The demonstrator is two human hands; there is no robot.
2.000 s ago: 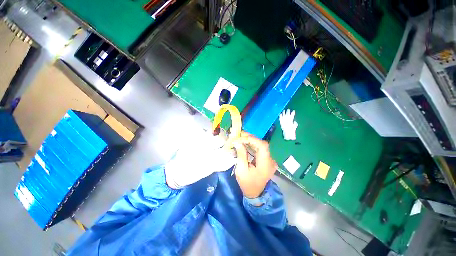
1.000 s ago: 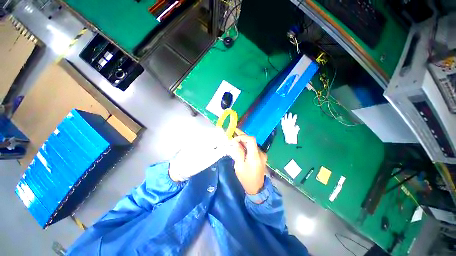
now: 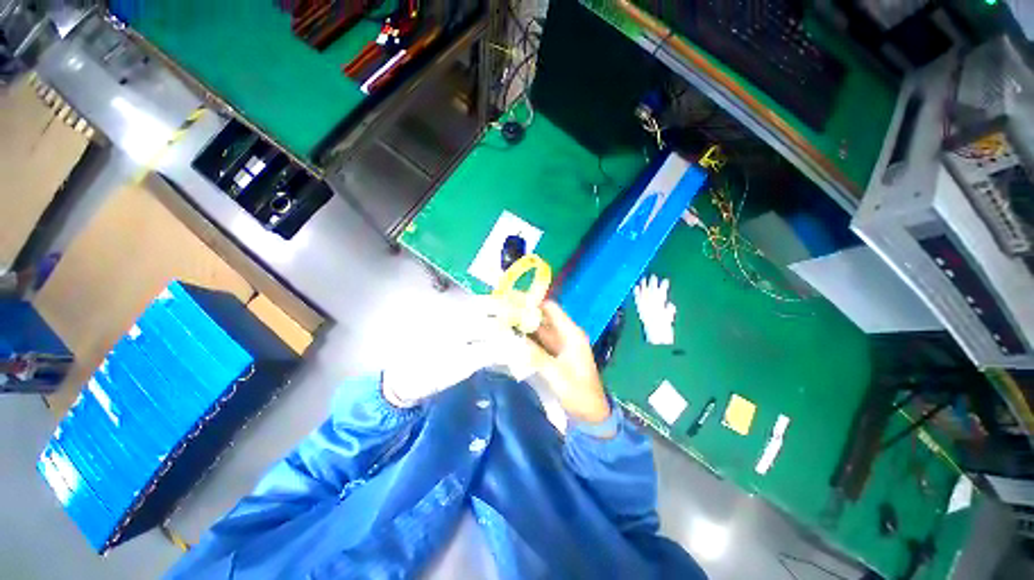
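Observation:
My left hand (image 3: 437, 346), in a white glove, is raised in front of my chest and washed out by glare. My right hand (image 3: 567, 360) is bare and meets it. A yellow tape roll (image 3: 524, 279) stands up between the two hands, with its lower part at the fingers. A pale piece (image 3: 516, 354), perhaps a paper label, shows below the fingers. Glare hides the left fingers, so I cannot tell exactly which fingers grip the roll.
The green bench (image 3: 748, 329) holds a long blue pack (image 3: 629, 249), a mouse (image 3: 514, 249) on paper, a white glove (image 3: 654, 309), a white slip (image 3: 668, 401), a marker (image 3: 702, 416), a yellowish pad (image 3: 739, 414) and a white strip (image 3: 772, 444). Blue packs (image 3: 147, 397) stand on cardboard at left.
The right hand has turned and its fingers have closed in toward the left hand. The tape roll has shifted and tilted slightly. A pale piece now shows below the fingers. The view has shifted a little.

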